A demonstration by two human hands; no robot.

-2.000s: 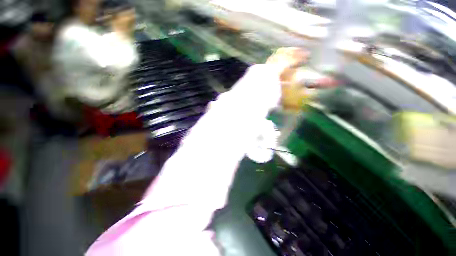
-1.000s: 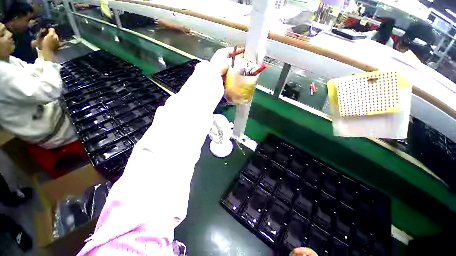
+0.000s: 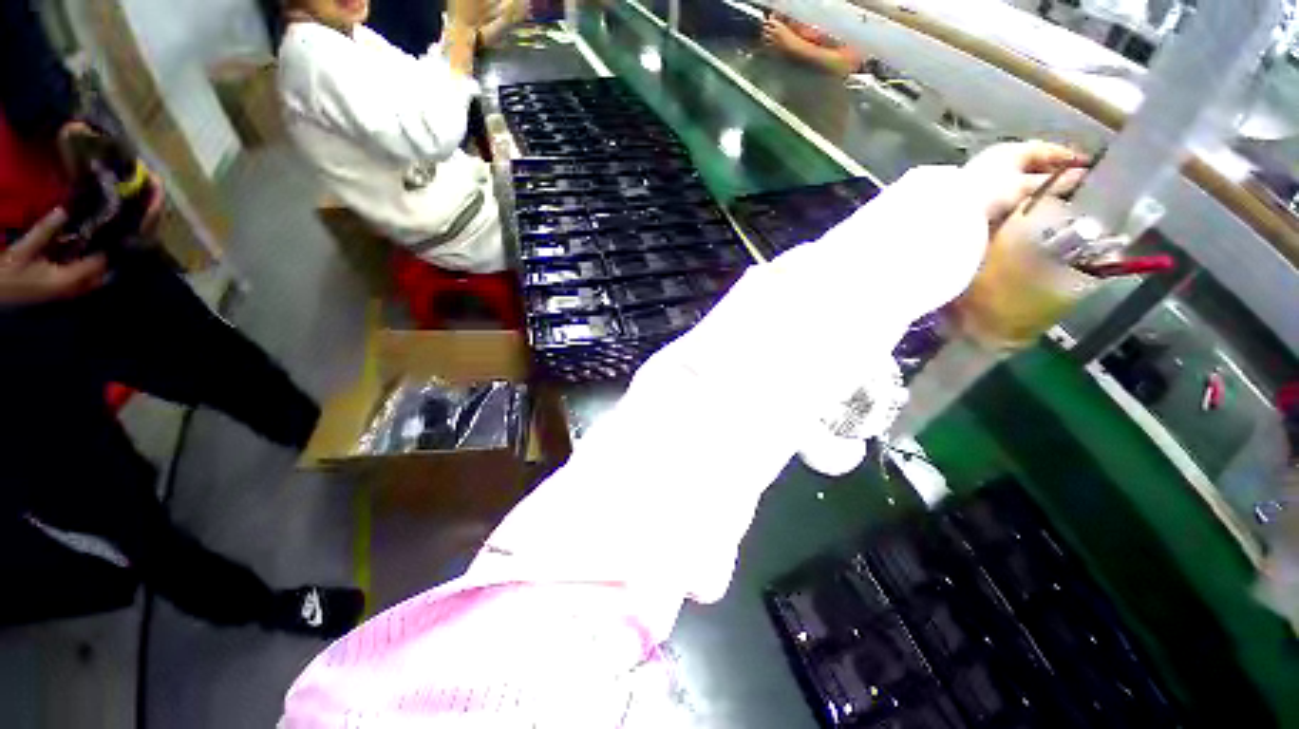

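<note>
My left arm in a white sleeve reaches across to the upper right. My left hand [image 3: 1029, 178] is at the yellow-amber container [image 3: 1014, 292] beside the white post. A thin dark stick shows at its fingertips; whether they grip it is unclear. A red-tipped item [image 3: 1133, 266] and other small things stick out of the container's top. The black pocketed tray [image 3: 947, 612] lies on the dark green bench at the lower right, cut off by the bottom edge. My right hand is out of the picture.
A small white fan [image 3: 855, 420] stands beneath my forearm. A black tray stack [image 3: 606, 235] is to its left. An open carton [image 3: 342, 427] with plastic bags stands below. A person in white sits beside the stack; another stands at far left. The white post [image 3: 1190, 100] rises at right.
The view has swung left, so the tray, post and container sit farther right. The dotted hanging card and my right fingertip have left the picture. My left hand is still at the container.
</note>
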